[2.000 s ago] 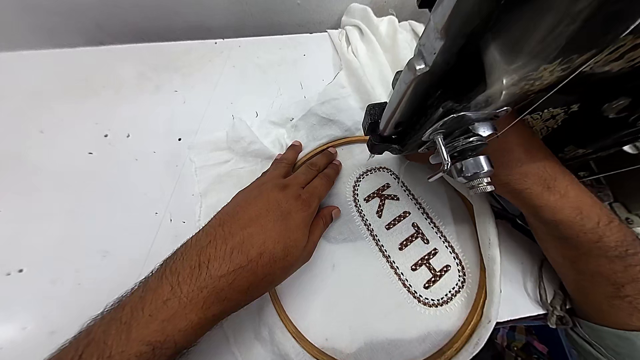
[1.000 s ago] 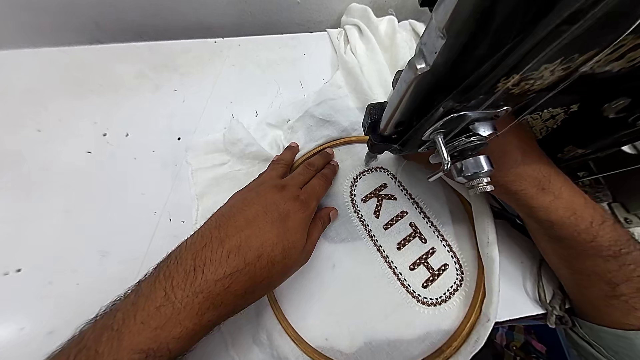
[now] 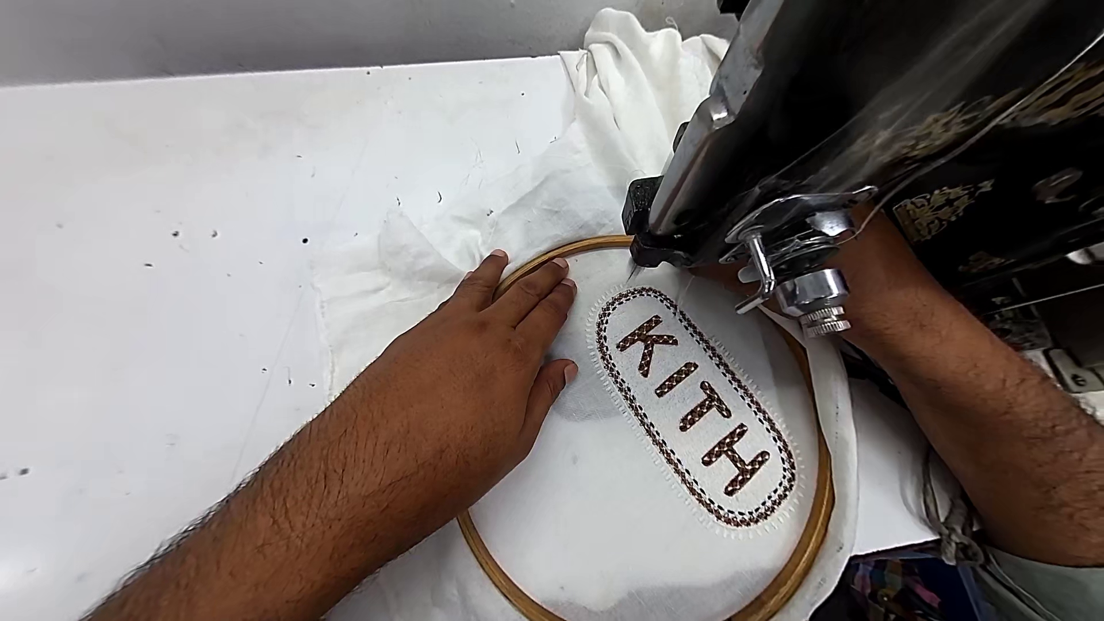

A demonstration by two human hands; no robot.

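White fabric (image 3: 586,517) is stretched in a round wooden embroidery hoop (image 3: 819,500). On it is an oval patch (image 3: 690,410) with brown checked letters and a stitched border. My left hand (image 3: 483,371) lies flat with fingers spread on the hoop's upper left edge and the fabric, left of the patch. A black sewing machine (image 3: 819,103) stands over the hoop's top, its needle area just above the patch's upper end. My right hand is mostly hidden behind the machine head and its chrome thread tensioner (image 3: 811,293); only part of it and the forearm show, by the hoop's upper right.
Bunched white cloth (image 3: 638,95) lies behind the hoop near the grey wall (image 3: 302,34). The white tabletop (image 3: 155,345) extends left, with small dark specks. Tied grey cord or cloth (image 3: 949,526) hangs at the lower right, beside colourful fabric (image 3: 906,591) below the table edge.
The hoop and patch have shifted very slightly under the machine. My left hand stays on the hoop, and my right arm remains behind the machine head.
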